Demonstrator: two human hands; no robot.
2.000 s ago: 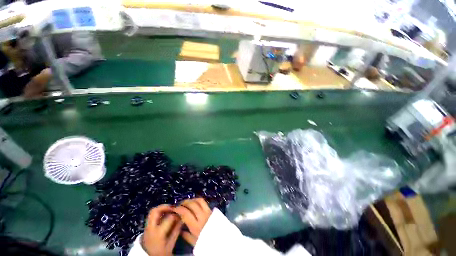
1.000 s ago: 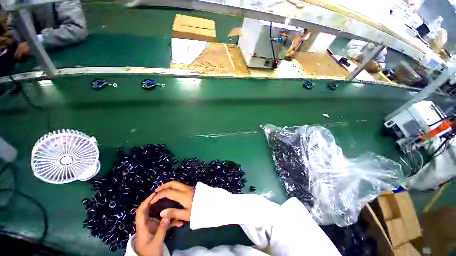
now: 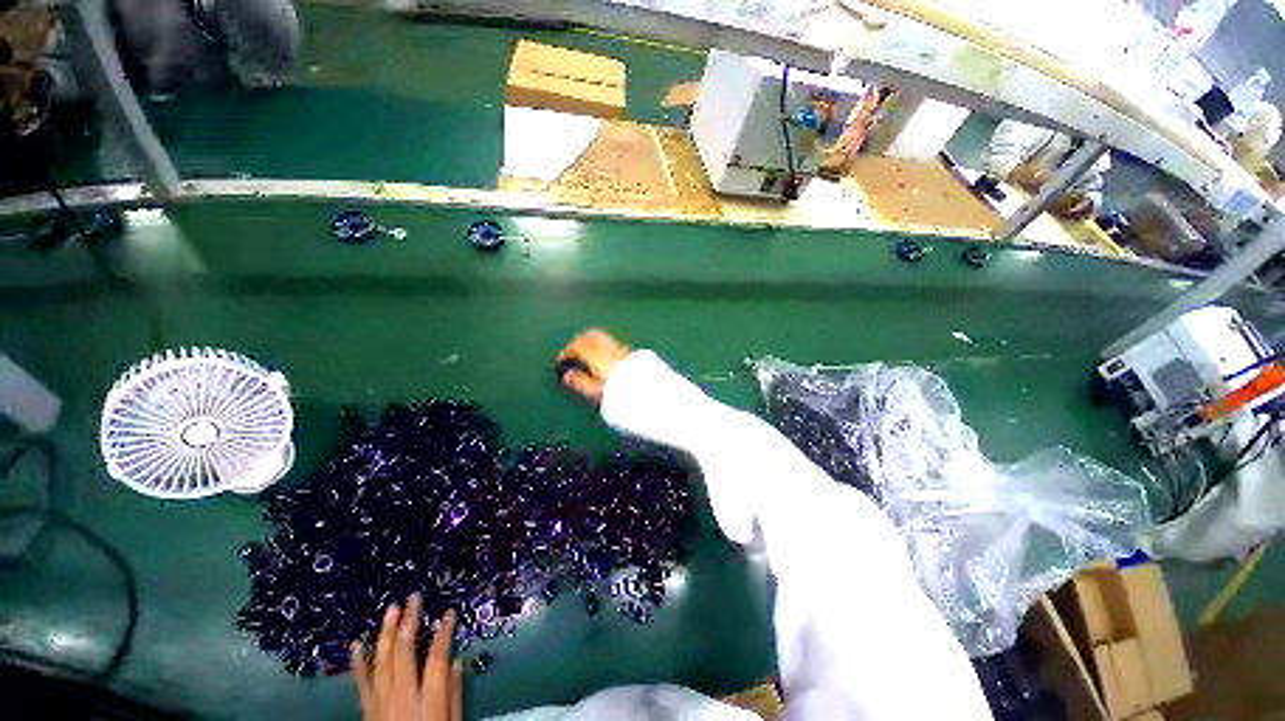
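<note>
A loose heap of small glossy black parts (image 3: 451, 528) lies on the green surface (image 3: 423, 317) in front of me. My left hand (image 3: 407, 669) is at the heap's near edge, palm down with fingers apart, cut off by the bottom of the picture. My right hand (image 3: 593, 362) is stretched out past the heap over the green surface. Its fingers are closed on a small dark part (image 3: 571, 366), partly hidden by the fingers.
A white fan grille (image 3: 199, 425) is left of the heap. A clear poly bag (image 3: 944, 472) with dark parts lies right, an open carton (image 3: 1118, 641) below it. Dark round units (image 3: 486, 235) line the far edge. A machine (image 3: 1191, 369) stands far right. A person's sleeve (image 3: 254, 35) shows upper left.
My hands were together over the heap and have parted. My right hand has moved forward and right with the dark part; my left has lowered to the near edge with fingers spread.
</note>
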